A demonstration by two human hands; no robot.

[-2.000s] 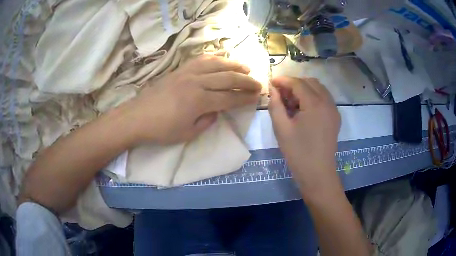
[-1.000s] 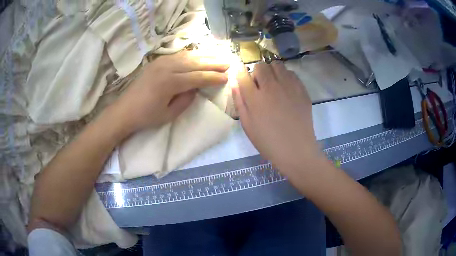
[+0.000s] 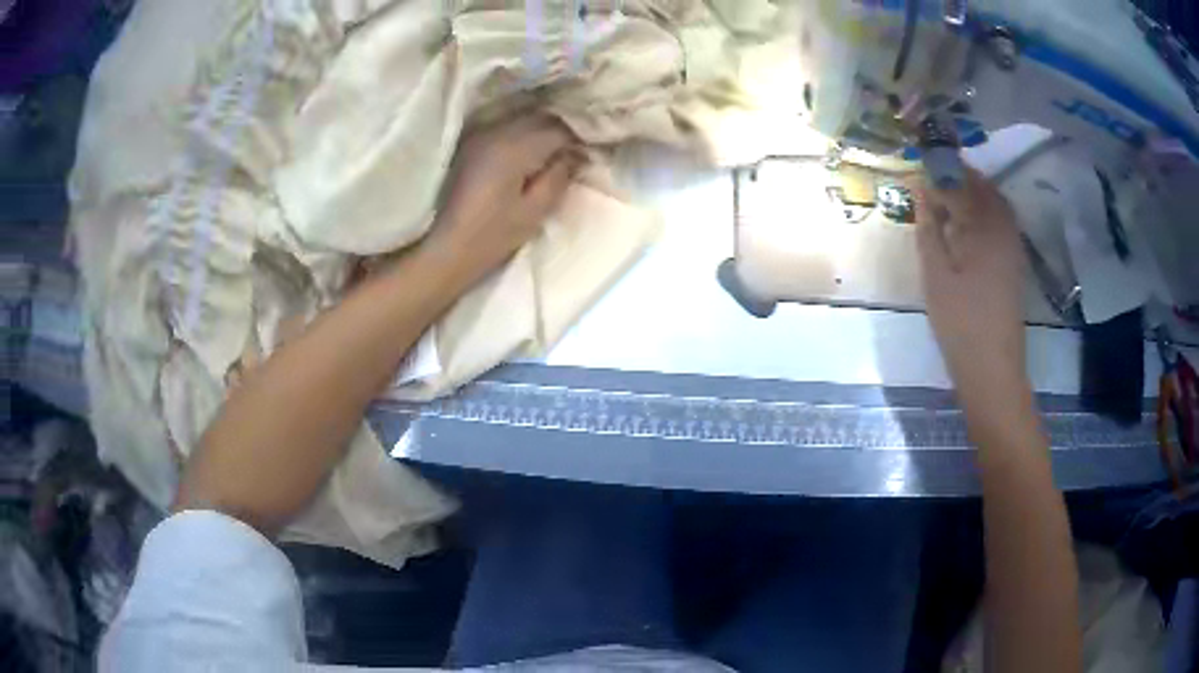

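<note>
The cream garment piece [image 3: 375,158] lies heaped over the left of the table and around my left forearm, with puckered lines of pale stitching. My left hand [image 3: 506,178] has its fingers curled into the cream fabric, left of the needle area. A flat cream panel [image 3: 579,270] spreads below that hand. My right hand [image 3: 966,243] is raised at the front of the sewing machine head [image 3: 1039,99], by a round grey part; its fingertips are blurred and I cannot tell if they grip anything. The needle plate [image 3: 828,250] is uncovered under the bright lamp.
A dark pad [image 3: 1112,366] hangs at the table's right. Orange-handled scissors [image 3: 1173,408] lie at the right edge. A white scrap [image 3: 1098,256] and a thin metal tool [image 3: 1056,283] lie beside the machine. The ruler-marked table edge [image 3: 697,421] runs across the front.
My left hand has drawn the cream fabric left, away from the needle area. My right hand has left the fabric and moved right to the machine head. The camera view has shifted.
</note>
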